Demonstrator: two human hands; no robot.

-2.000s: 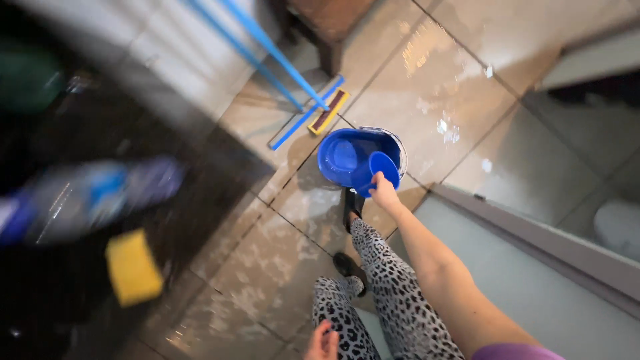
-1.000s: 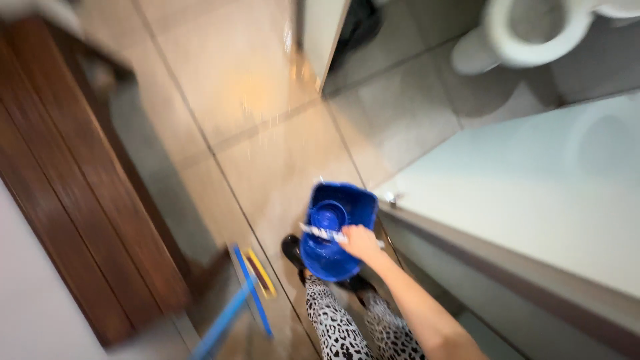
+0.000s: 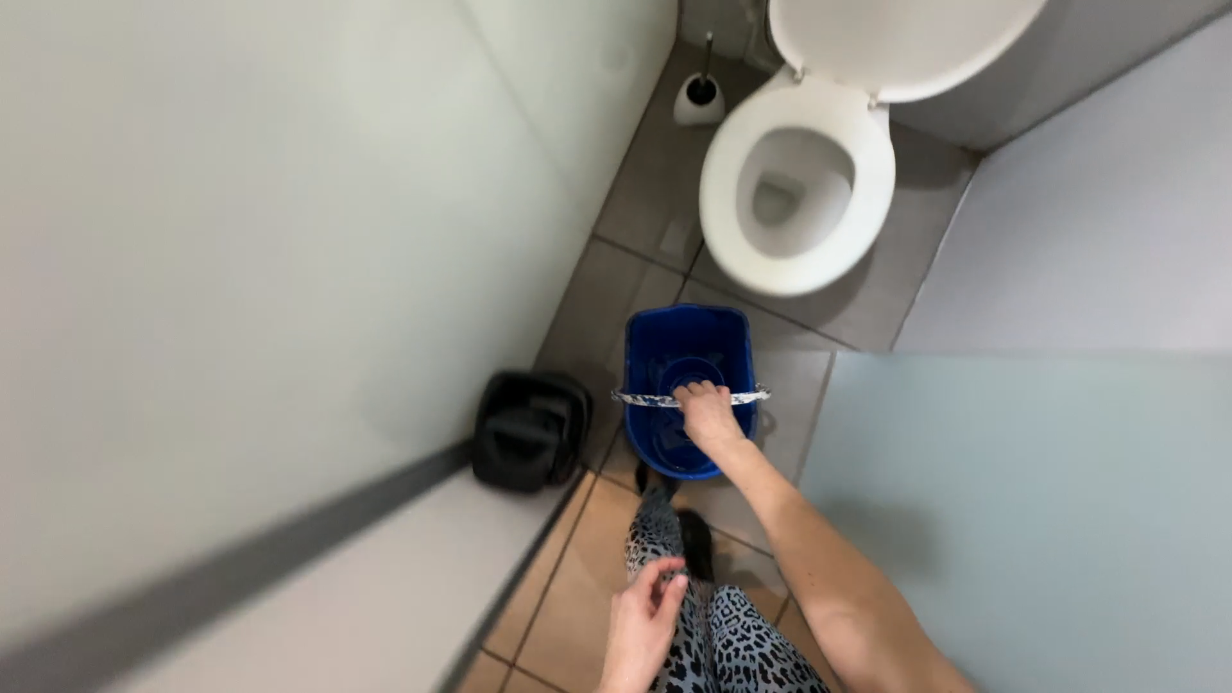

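My right hand [image 3: 706,412] is closed around the braided rope handle [image 3: 650,399] of a blue plastic bucket [image 3: 685,327], which is in front of my feet. Inside the bucket is a smaller round blue container [image 3: 688,369], partly covered by my hand and the handle. Whether the bucket rests on the floor or hangs just above it, I cannot tell. My left hand [image 3: 648,616] is at the bottom, over my leopard-print trousers, with fingers loosely curled apart and nothing in them.
A white toilet [image 3: 797,274] with its lid raised stands beyond the bucket. Behind it at the left is a toilet brush in a white holder [image 3: 700,104]. A black bin [image 3: 532,433] stands left of the bucket. Pale partition panels [image 3: 289,241] flank both sides; the floor is tiled.
Two seconds ago my right hand held a blue container at the bucket; now it grips the rope handle. The bucket has moved off the beige tiles into the toilet stall. The view has turned strongly.
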